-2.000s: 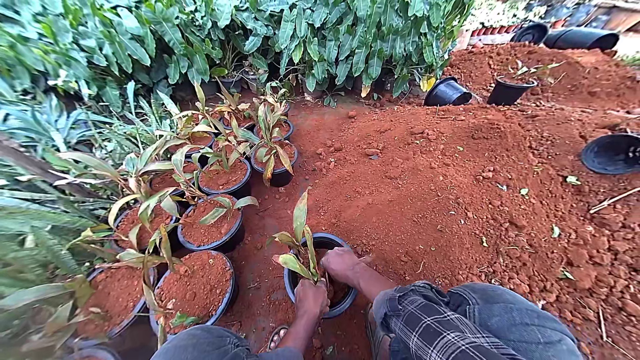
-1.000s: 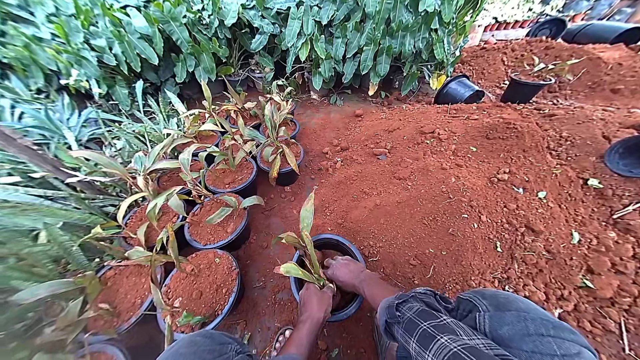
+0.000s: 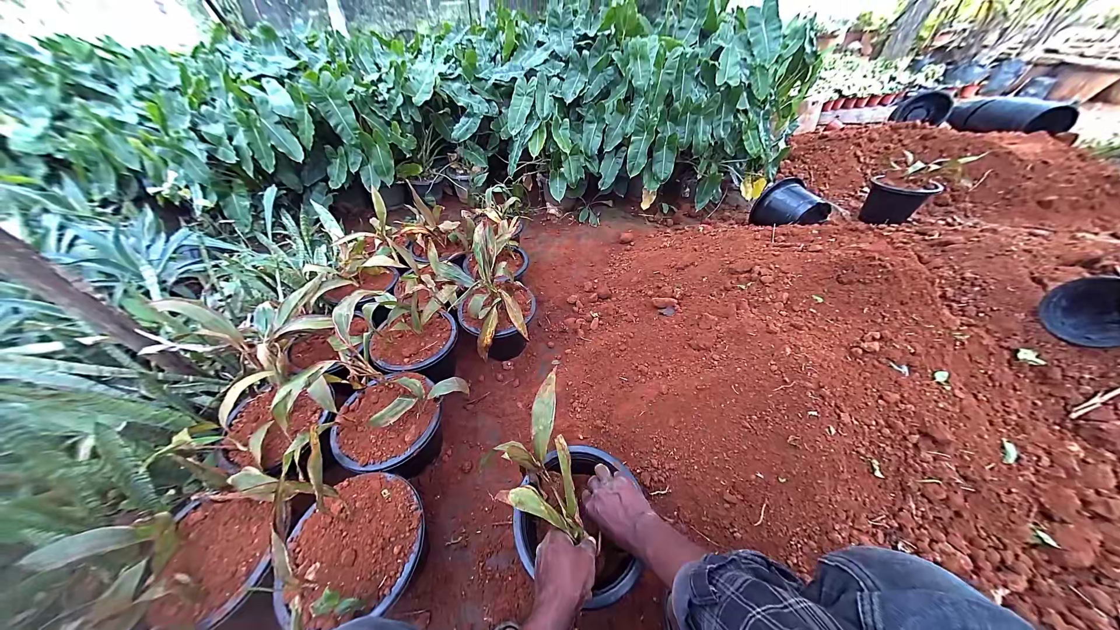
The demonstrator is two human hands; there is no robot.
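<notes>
A black plastic pot stands on the red soil between my legs, holding a leafy plant with yellowing, brown-edged leaves. My left hand grips the base of the plant's stem at the near side of the pot. Inside the right part of the pot, my right hand rests low against the soil by the wall; its fingertips are partly hidden, so what they touch is unclear. The soil inside the pot lies well below the rim.
Several soil-filled black pots with similar plants stand in rows at left. A mound of loose red soil spreads to the right. Beyond it lie a tipped black pot, a tilted potted plant and another pot. Dense green plants line the back.
My right hand has shifted slightly within the pot, toward its far wall. My left hand stays at the plant's base.
</notes>
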